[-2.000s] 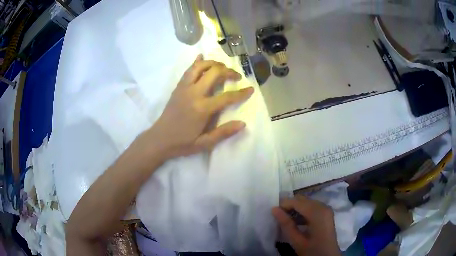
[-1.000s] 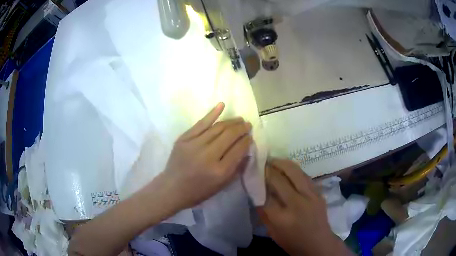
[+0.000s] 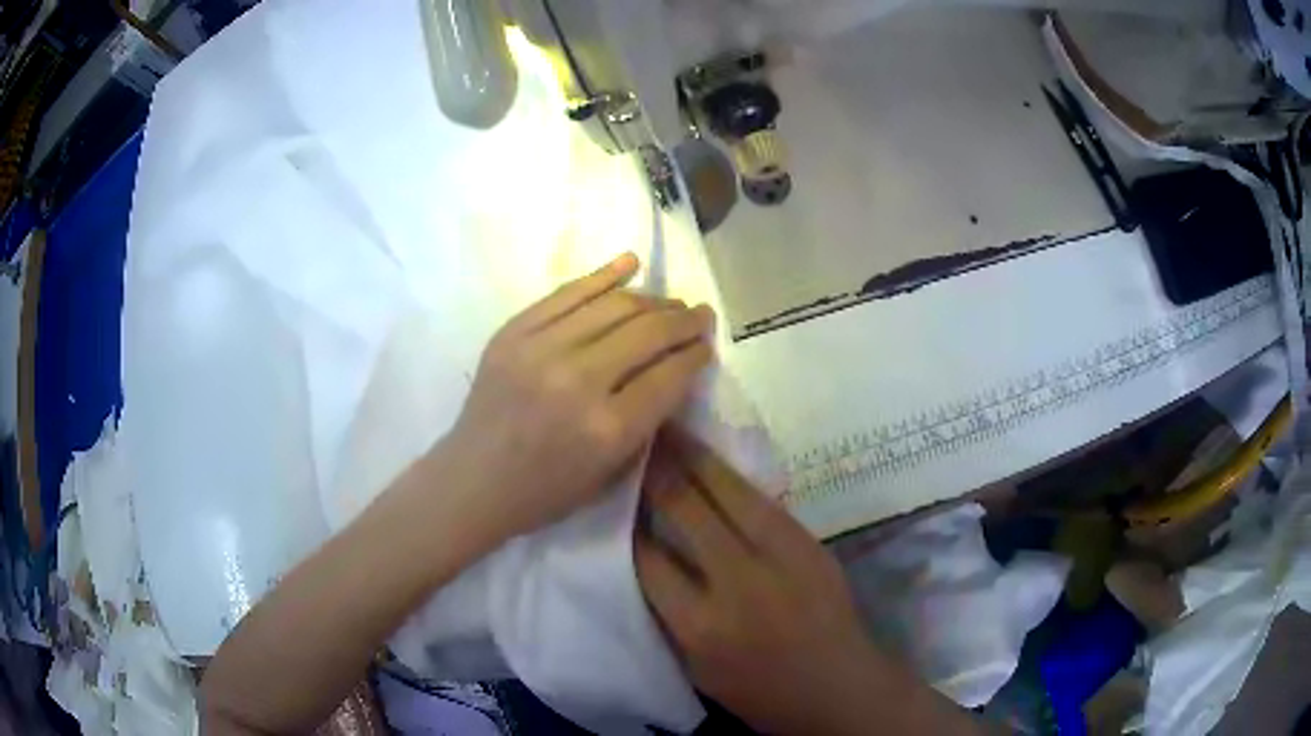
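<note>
A white fabric panel (image 3: 388,216) lies over the left of the white table, runs under the presser foot (image 3: 659,176) and hangs over the front edge. My left hand (image 3: 590,381) lies on the fabric just in front of the presser foot, its fingertips closed on the panel's right edge. My right hand (image 3: 741,575) is below it at the table's front and grips the fabric edge; its fingertips are partly hidden in the cloth. The machine lamp (image 3: 469,65) lights the cloth from the left.
A dark knob (image 3: 742,109) stands right of the needle. A black pad (image 3: 1205,235) and slim dark tweezers (image 3: 1088,151) lie at right. A ruler scale (image 3: 1006,385) runs along the front edge. White pieces (image 3: 956,597) and a yellow tube (image 3: 1215,482) are lower right; a white heap (image 3: 108,611) is lower left.
Since the earliest frame my left hand has drawn back from the presser foot. My right hand has risen and moved left, close below my left hand, with the fabric edge gathered there.
</note>
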